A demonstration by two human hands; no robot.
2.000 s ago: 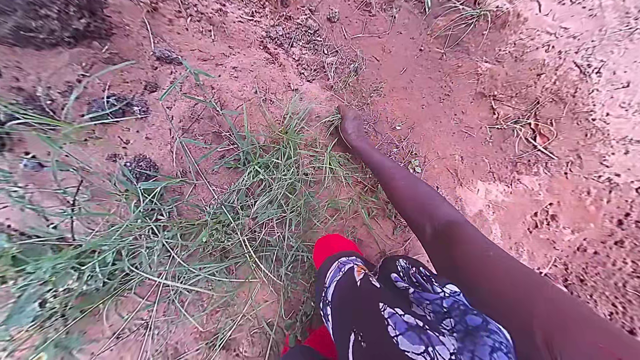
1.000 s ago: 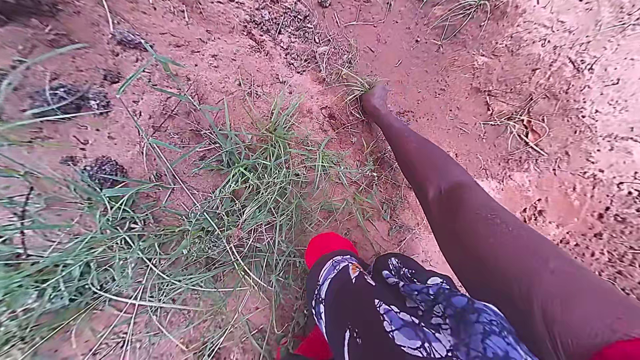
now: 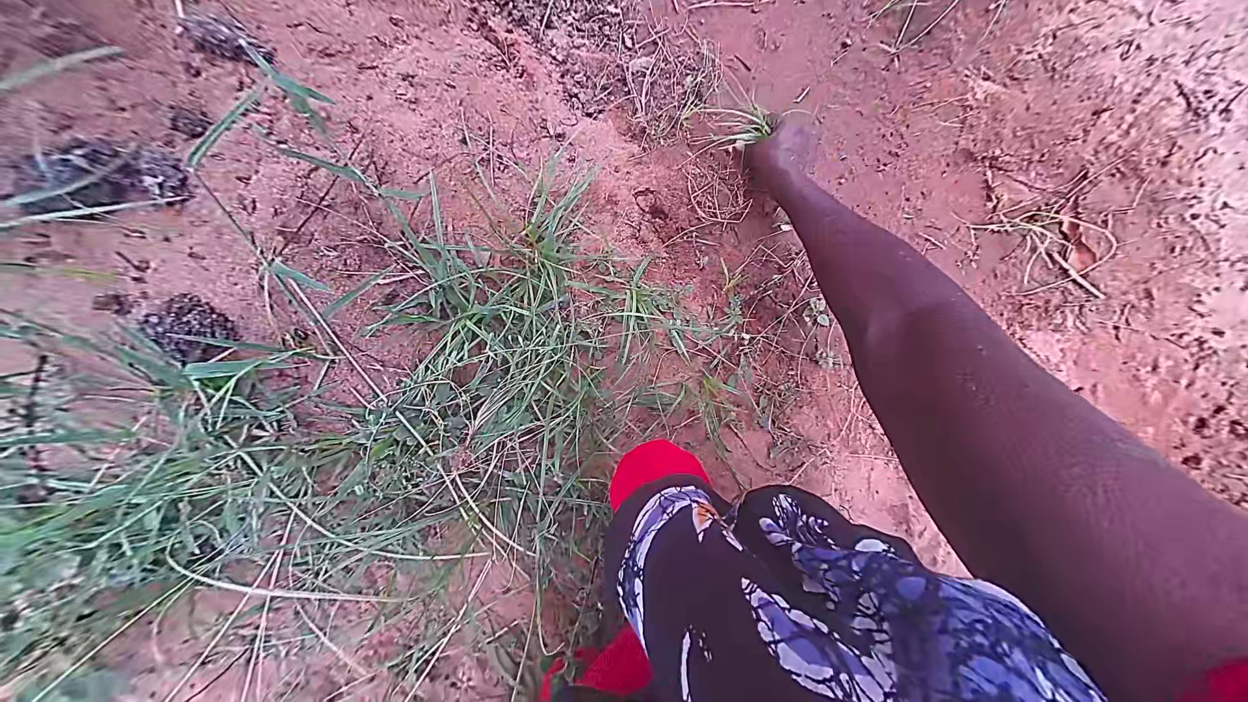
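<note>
My right arm reaches from the lower right to the ground near the top centre. There my right hand (image 3: 778, 154) is closed low on a small tuft of green grass (image 3: 746, 127), whose blades stick out to the left of the fingers. The fingertips are mostly hidden. Dry, stringy roots or stems (image 3: 720, 190) lie on the soil just below and left of the hand. My left hand is not in view. Patterned dark, blue and white cloth (image 3: 858, 614) with red cloth (image 3: 655, 468) beside it fills the bottom centre.
A wide patch of green grass (image 3: 507, 361) spreads over the reddish soil at left and centre. Dark clumps (image 3: 190, 327) lie at the left, with another dark clump (image 3: 88, 175) farther up. A small heap of dry grass and twigs (image 3: 1063, 244) lies at the right.
My right hand has moved forward and a little to the right over the soil. The grass tuft at its fingers shows more plainly now than two seconds ago.
</note>
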